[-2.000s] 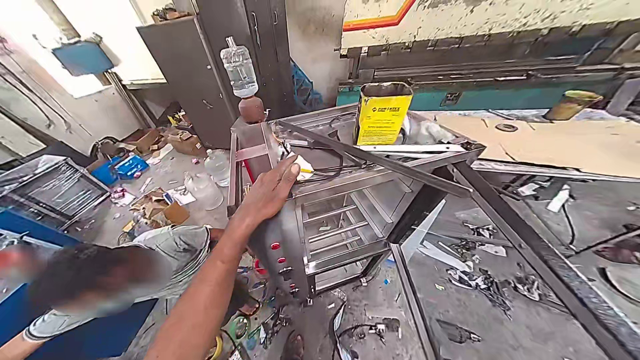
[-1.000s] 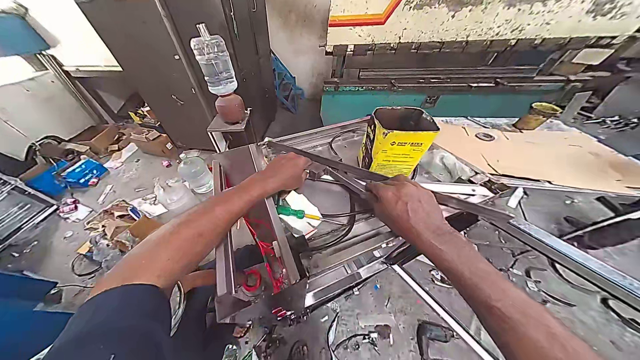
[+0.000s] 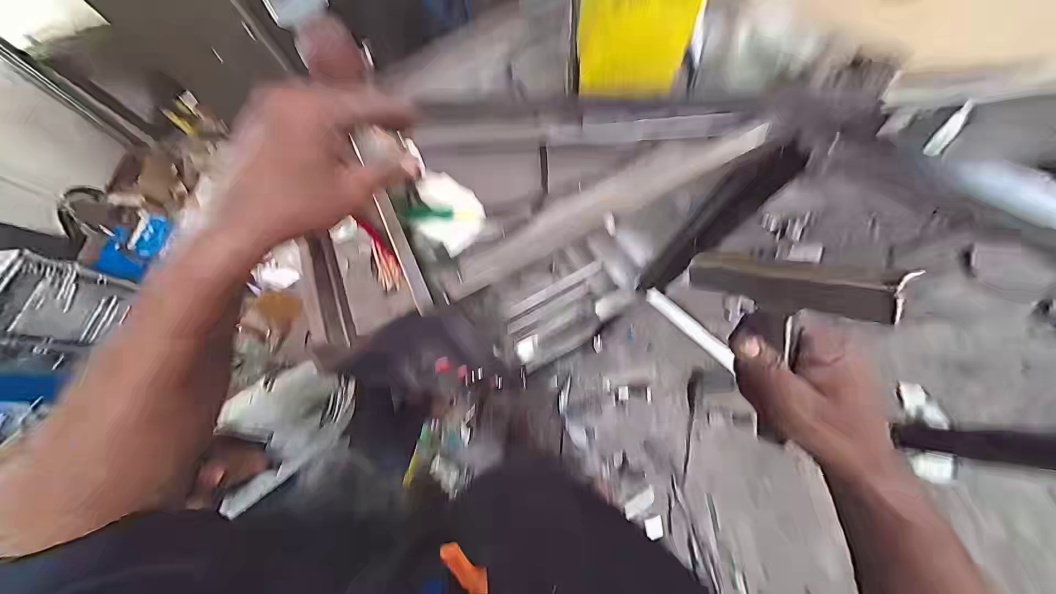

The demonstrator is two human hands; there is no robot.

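Observation:
My left hand (image 3: 301, 157), blurred, is at the upper left over the edge of a metal frame (image 3: 408, 256). Its thumb and fingers are apart, and nothing clear shows between them. Lower right, my right hand (image 3: 813, 388) is closed around a dark metal piece (image 3: 800, 285) with a long bar-like top; blur hides its exact kind. A green object (image 3: 433, 213), partly blurred, lies on a white cloth or paper (image 3: 454, 235) beside the frame's edge. A long grey metal bar (image 3: 610, 214) runs diagonally across the frame.
A yellow can (image 3: 635, 45) stands at the top behind the frame. Below left is a person in a light shirt (image 3: 289, 404), close to my left arm. Scraps and cables (image 3: 639, 495) litter the floor, and a blue bin-like object (image 3: 124, 256) is at far left.
Both hands have left the long metal bar they were on a second ago. My right hand has moved right and now grips a dark metal piece. The view has tilted down and blurred.

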